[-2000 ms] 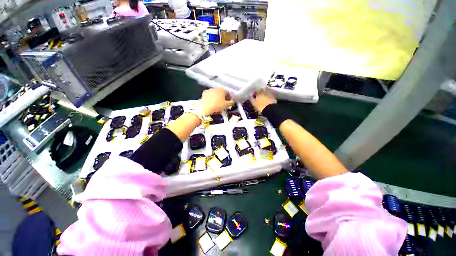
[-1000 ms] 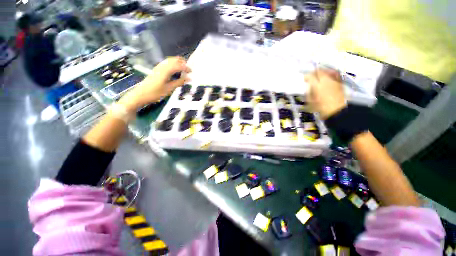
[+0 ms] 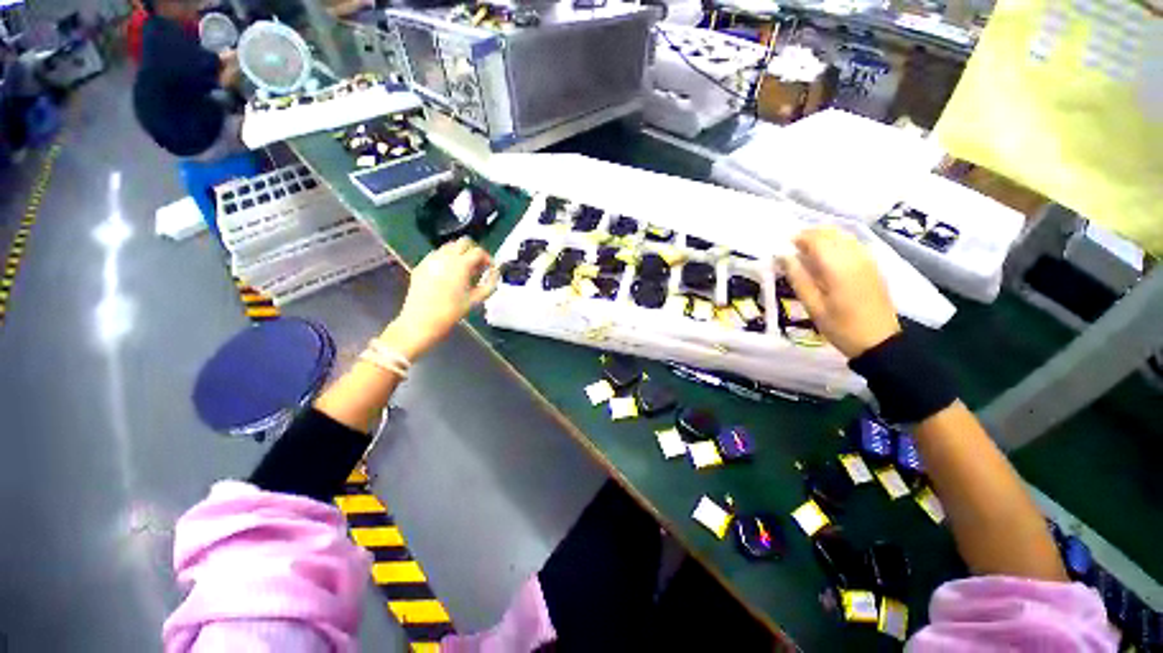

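A white tray (image 3: pixel 663 334) holds rows of dark watch units (image 3: pixel 652 281) with small white, yellow-edged squares. A white sheet (image 3: pixel 638 186) lies slanted along its back side. My left hand (image 3: pixel 446 291) has its fingertips at the tray's left edge; whether they grip is unclear. My right hand (image 3: pixel 842 291) is over the tray's right end, fingers bent down and partly hidden, so its grip cannot be told. Loose watch units (image 3: pixel 758 536) lie on the green bench in front, some with lit faces.
A second white tray (image 3: pixel 982 255) stands behind right. A black coil (image 3: pixel 455 212) and a grey metal-cased machine (image 3: pixel 548 77) are at the back. A blue round stool (image 3: pixel 265 374) stands on the floor at left. A person (image 3: pixel 185 83) is at far left.
The view has turned left. The raised white sheet has come down low behind the watch rows. My left hand has moved from the sheet's upper corner to the tray's left edge.
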